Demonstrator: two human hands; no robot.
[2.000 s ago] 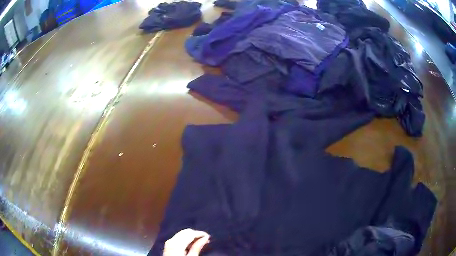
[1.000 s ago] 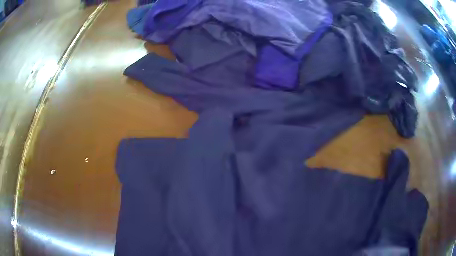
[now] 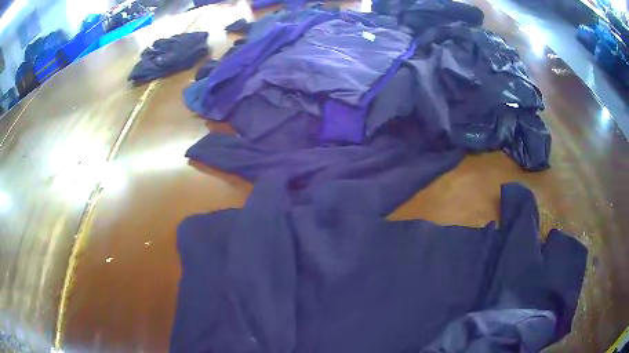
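Note:
A dark navy garment lies spread on the table nearest me and runs off the bottom edge of the picture. Its long tube-like parts reach up to the heap behind it. At its right a narrow dark piece sticks up, and a crumpled, slightly shinier fold lies at the lower right. Neither of my hands is in the picture, so what they hold cannot be seen.
A heap of dark garments with a violet piece on top lies farther up. A small dark bundle lies left of it. The glossy brown table has a yellowish joint line. Blue items stand beyond, upper left.
The view has shifted, and more of the far table and heap shows than one second ago. The fingers seen at the bottom two seconds ago are gone from the picture. The garment lies much the same.

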